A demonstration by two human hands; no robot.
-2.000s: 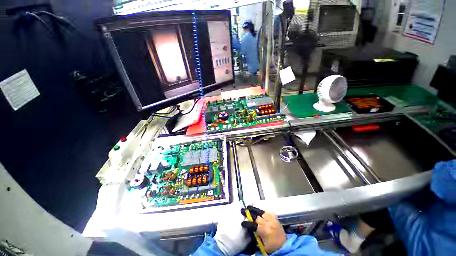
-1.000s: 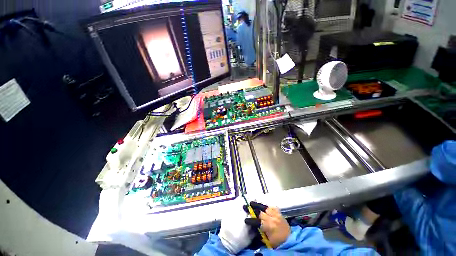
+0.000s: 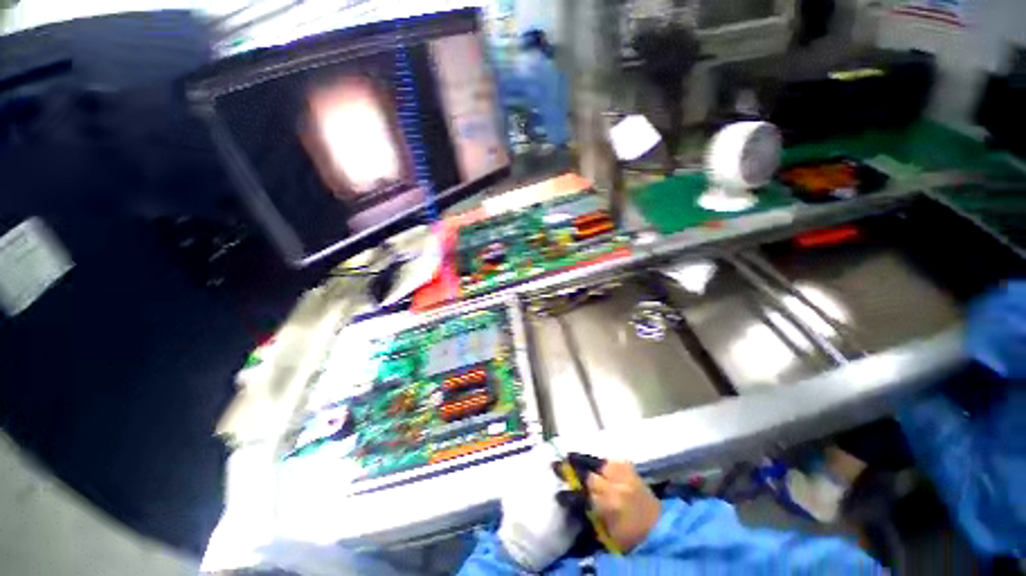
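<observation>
My right hand (image 3: 617, 498) holds a slim yellow and black tool (image 3: 602, 525), its thin tip pointing up toward the rail. Black covers show on some of its fingers. My left hand (image 3: 536, 520), in a white glove, is beside and touching my right hand; its fingers are blurred and I cannot tell whether it holds anything. Both hands are at the front edge of the bench. A large green circuit board (image 3: 433, 388) with grey blocks and orange-copper coils lies in a pale frame left of my hands. The view is blurred.
A second circuit board (image 3: 529, 242) lies on red material behind. A monitor (image 3: 360, 135) stands at the back left, with a blue coiled cord before it. Metal rails (image 3: 788, 309) run right. A white fan (image 3: 743, 158) and a tray of orange parts (image 3: 827, 178) stand behind. A blue sleeve (image 3: 968, 450) is at right.
The camera view has shifted and tilted slightly, and is now blurred. My hands stay together at the bench edge with the tool still held. The boards look unmoved on the bench.
</observation>
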